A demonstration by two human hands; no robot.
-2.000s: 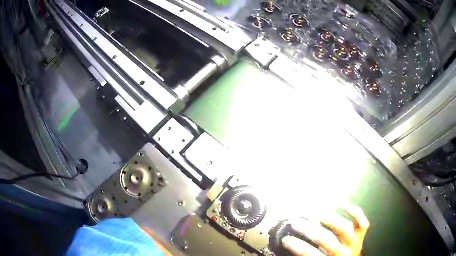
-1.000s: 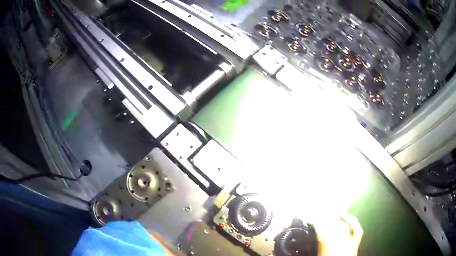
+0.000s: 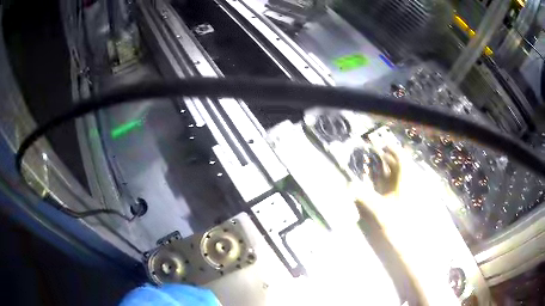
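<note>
A carrier pallet [image 3: 349, 141] with two dark round toothed parts lies at the far end of the glare-white belt, by the dark channel. One toothed part [image 3: 332, 126] is farther up and left, the other [image 3: 364, 162] is nearer my right hand. My bare right hand [image 3: 387, 170] is at the pallet's near right side, its fingers curled against it beside the nearer part. Glare blurs the fingers and wrist. Only the blue sleeve [image 3: 171, 296] of my left arm shows at the bottom edge; the left hand is out of the picture.
A seat plate [image 3: 193, 258] with two shallow discs is fixed at lower left. Bright rails [image 3: 203, 72] edge the dark channel. A thick black cable [image 3: 269, 91] crosses the whole view. A clear tray [image 3: 457, 146] with copper-glinting parts is at right, above a pale frame post [image 3: 514, 257].
My right hand and the pallet with its two toothed parts have moved away from me, up the belt to the channel end. The view has shifted, and the black cable now crosses it.
</note>
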